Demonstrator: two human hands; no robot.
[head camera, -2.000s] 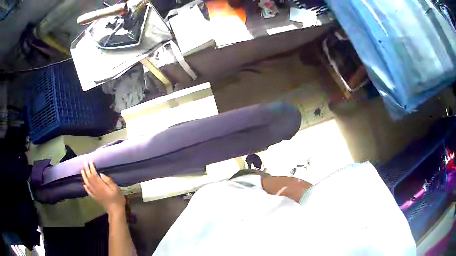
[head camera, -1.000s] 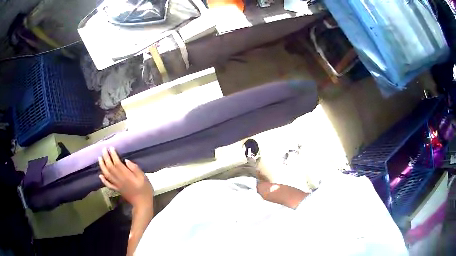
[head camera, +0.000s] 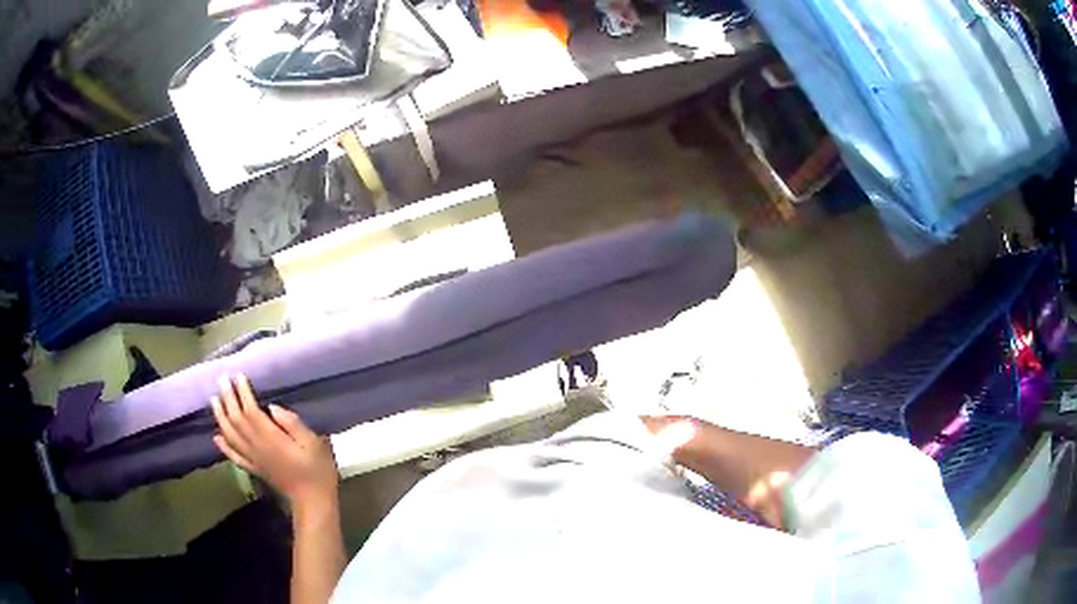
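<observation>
A purple-grey cloth tube, the garment piece, is drawn over the long narrow pressing arm, which it covers. A dark seam line runs lengthwise along it. My left hand lies with spread fingers on the near edge of the cloth, toward its left end. My right forearm shows at the lower middle; the right hand itself is hidden behind the white clothing. The iron is parked on the pale rest at the top left, its upper part cut off by the frame edge.
The cream table base lies under and behind the arm. A blue plastic basket stands at the left, beside grey-white scrap cloth. A light-blue plastic-wrapped bundle is at the upper right. Blue crates with pink items stand at the right.
The camera view has shifted. My left hand stays on the cloth, a little further right along it than two seconds ago. My right forearm has moved to the right and shows more.
</observation>
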